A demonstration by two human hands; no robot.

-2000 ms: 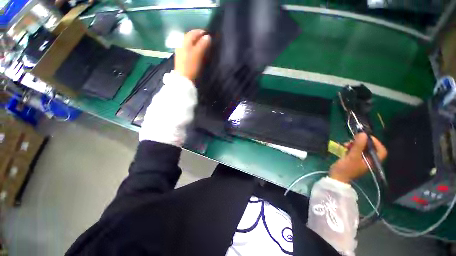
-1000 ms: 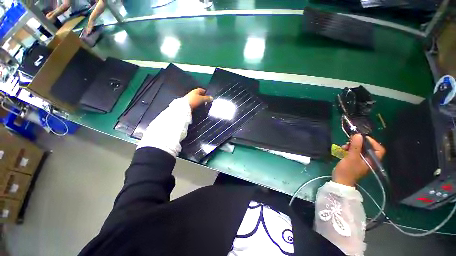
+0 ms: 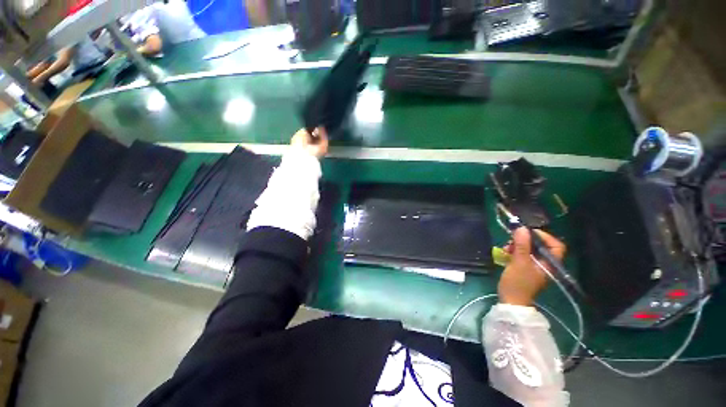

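My left hand (image 3: 314, 141) is stretched out over the far side of the bench and grips the near end of a dark folded panel (image 3: 339, 89), which is held raised and slightly blurred. My right hand (image 3: 528, 258) holds the black soldering iron (image 3: 557, 271), its tip end by the small black iron stand (image 3: 521, 187). A flat black panel (image 3: 418, 226) lies in front of me between my hands. Overlapping black panels (image 3: 215, 211) lie to its left. A yellow tag (image 3: 500, 255) is beside my right hand.
The soldering station (image 3: 649, 254) with red displays and a solder spool (image 3: 673, 153) stands at right, with a pale looping cable (image 3: 446, 318). A ribbed black panel (image 3: 436, 76) lies across the bench. An open carton (image 3: 32, 187) holds panels at left. Another person's arm (image 3: 48, 67) shows far left.
My left hand has moved from the striped panel near the bench's front to the far side, with a dark panel in its grip. My right hand still holds the iron. The camera view has shifted.
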